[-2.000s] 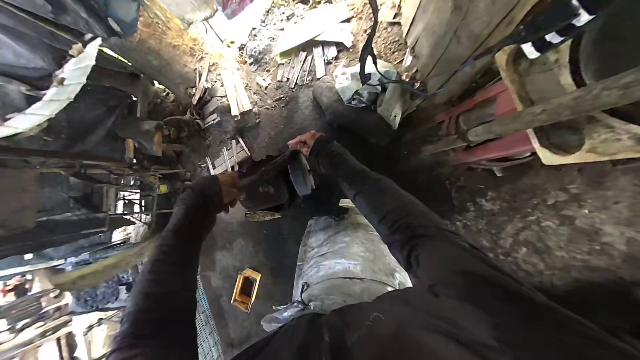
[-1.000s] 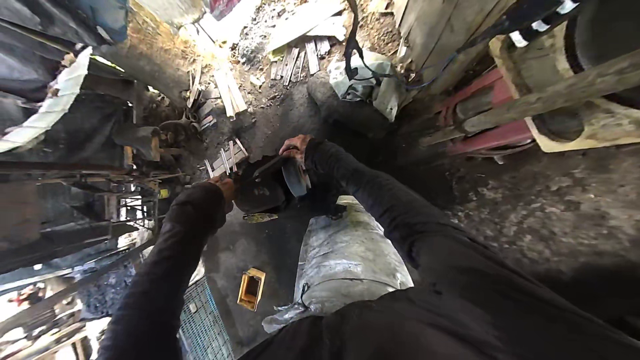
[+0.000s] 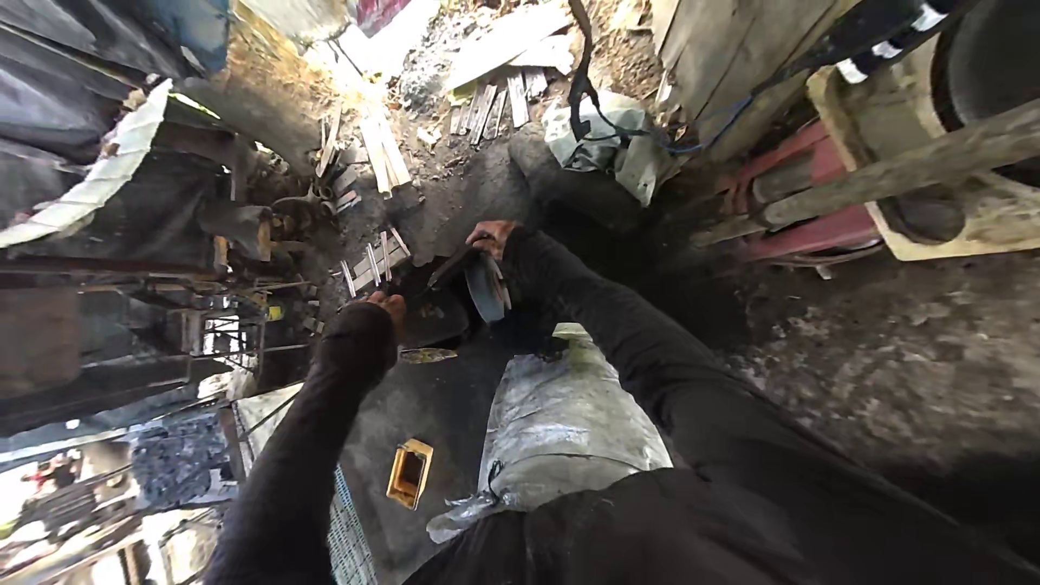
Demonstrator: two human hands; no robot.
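My right hand (image 3: pixel 492 237) is closed on the upper edge of a dark flat piece beside a grey disc-like wheel (image 3: pixel 485 290), in the middle of the view. To the left, my left hand (image 3: pixel 390 309) lies at the left side of a dark object (image 3: pixel 435 317); its fingers are partly hidden and I cannot tell what they grip. Several thin metal strips (image 3: pixel 374 264) lie on a small board just above my left hand. A flat oval piece (image 3: pixel 428 355) is below the dark object. A pale plastic sheet (image 3: pixel 569 414) covers my lap.
A yellow open box (image 3: pixel 409 474) sits on the dark ground at lower left. Wood strips (image 3: pixel 382 150) and a crumpled plastic bag (image 3: pixel 597 134) lie ahead. At right, a wooden pole (image 3: pixel 910 175) crosses a red plastic chair (image 3: pixel 812 231) and a dirty cream tray (image 3: pixel 894 236). A blue mesh (image 3: pixel 349 528) is at lower left.
The dark flat piece under my right hand now stands more tilted, apart from the dark object at its left. Both hands have stayed in about the same area.
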